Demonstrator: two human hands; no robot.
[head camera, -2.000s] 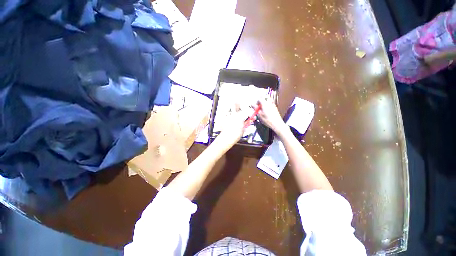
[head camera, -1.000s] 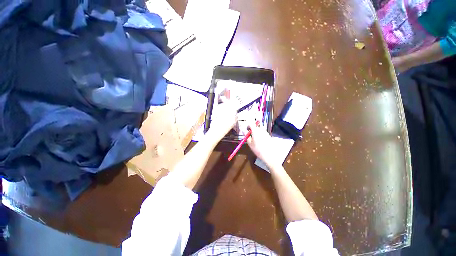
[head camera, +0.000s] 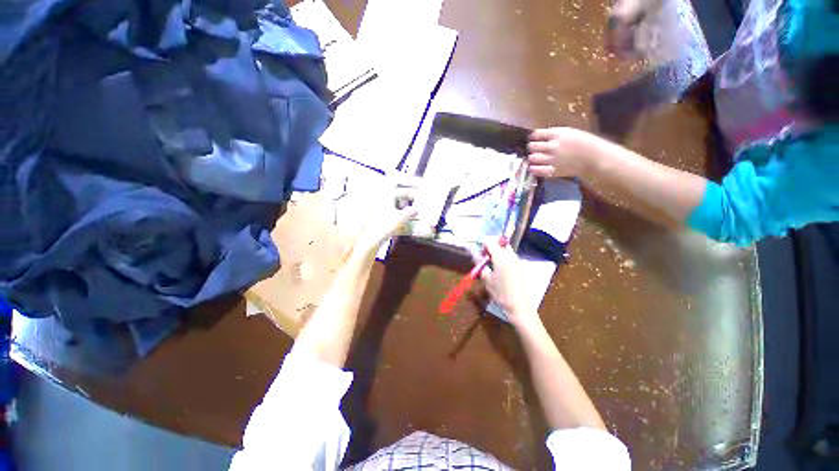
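Observation:
The dark-rimmed tool box (head camera: 483, 132) stands on the table in front of me, with white cards, pens and small items inside. My right hand (head camera: 499, 273) is at its near edge and holds the red marking pencil (head camera: 465, 286), which points down and left. My left hand (head camera: 391, 210) is at the box's left side, over its edge. It is overexposed, and I cannot tell whether it holds one of the pale items there.
Another person's hand (head camera: 557, 153) touches the box's right rim; their other hand is blurred at the top right. Blue garment pile (head camera: 147, 166) at left, tan card pattern (head camera: 308, 248), white sheets (head camera: 396, 83), white block (head camera: 557, 212) right of the box.
A person in teal sleeves has reached in from the right and now touches the box. The box is slightly turned and shifted right. My left hand has moved from inside it to its left side.

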